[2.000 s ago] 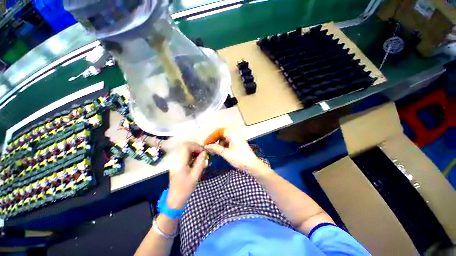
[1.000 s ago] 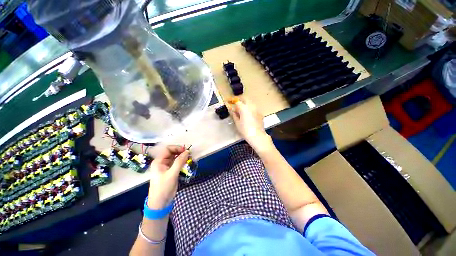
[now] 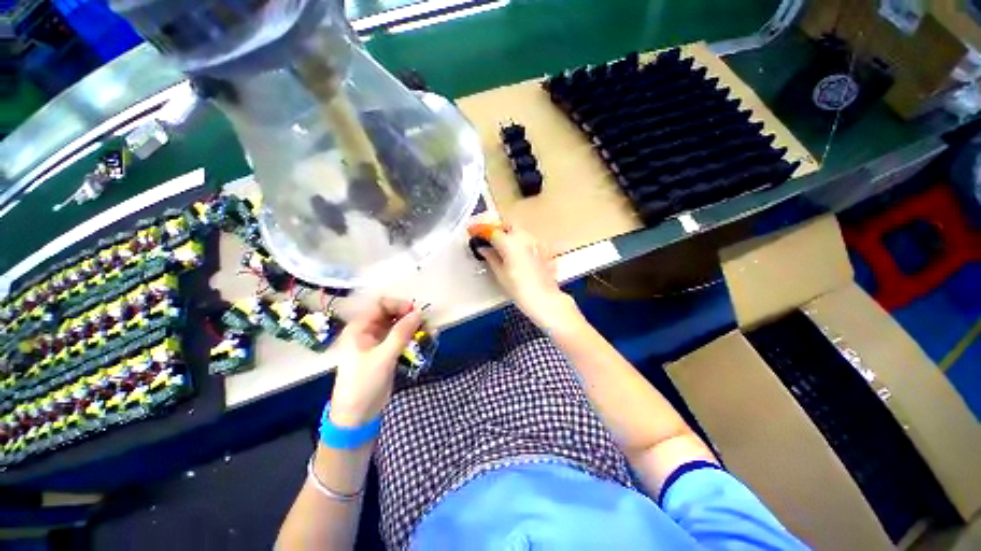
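My left hand (image 3: pixel 371 336), with a blue wristband, pinches thin wires at its fingertips above the bench's front edge. A circuit board (image 3: pixel 417 353) with yellow and green parts hangs just below those fingers, over the checked lap. My right hand (image 3: pixel 516 262) is to the right, over the pale bench board. It holds an orange-gripped tool (image 3: pixel 486 230) and has its fingertips at a small black housing (image 3: pixel 480 249). The tool's tip is not visible. The hands are apart.
A clear fume hood (image 3: pixel 366 194) hangs over the bench at centre. Circuit boards (image 3: pixel 97 323) lie in rows at left, with loose boards (image 3: pixel 282 318) beside them. Black housings (image 3: pixel 672 140) stand in rows on cardboard (image 3: pixel 581 221). An open carton (image 3: pixel 742 398) is at lower right.
My right hand left my left hand and moved right to the black housing, which its fingers now cover partly. My left hand parted from it, keeping the wires; the board now shows hanging below.
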